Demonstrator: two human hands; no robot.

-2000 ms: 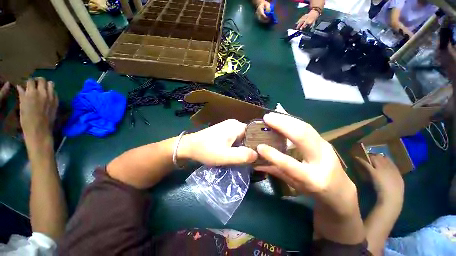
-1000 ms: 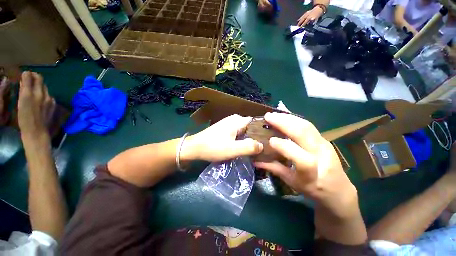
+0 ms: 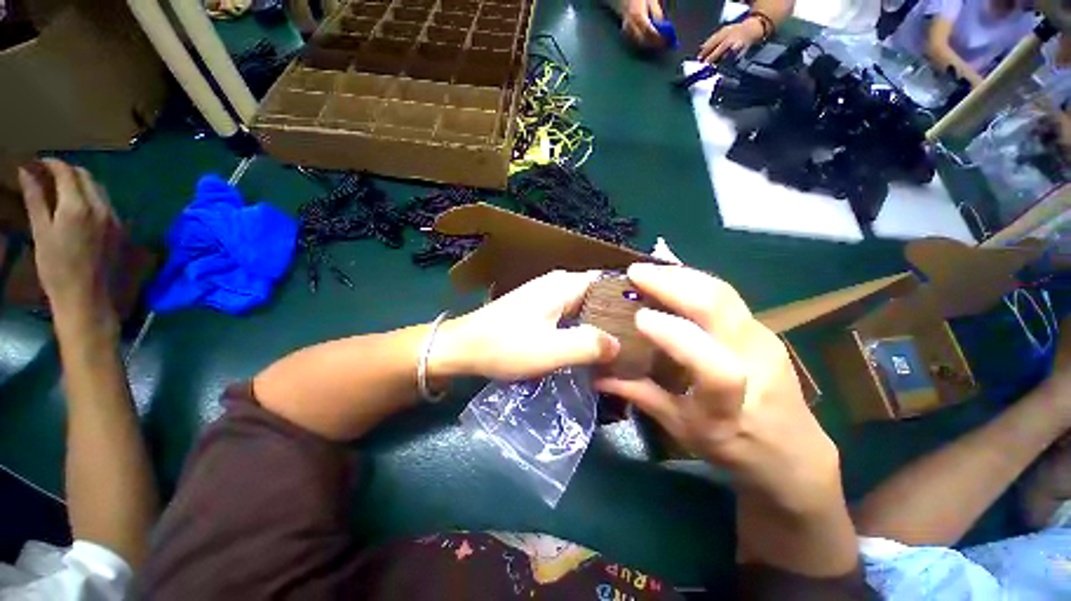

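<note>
A small device (image 3: 615, 319) with a brown, wood-like face and a small dark spot near its top is held between both my hands at the centre. My left hand (image 3: 529, 329) grips its left side, thumb on the face. My right hand (image 3: 716, 364) holds its right side, fingers over the top edge and face. A clear plastic bag (image 3: 538, 432) hangs below my left hand. An open brown mailer box (image 3: 534, 249) stands behind my hands, which hide most of it.
Black cables (image 3: 352, 211) lie behind the box, with a blue cloth (image 3: 223, 249) to the left. A partitioned carton (image 3: 388, 147) stands at the back. Black parts (image 3: 822, 129) lie on a white sheet. An open neighbour's box (image 3: 902, 373) is at right; neighbours' arms are at both sides.
The device's face is tilted slightly differently and the bag has swung a little. The right neighbour's hand has left the open box. The left neighbour's hand has shifted.
</note>
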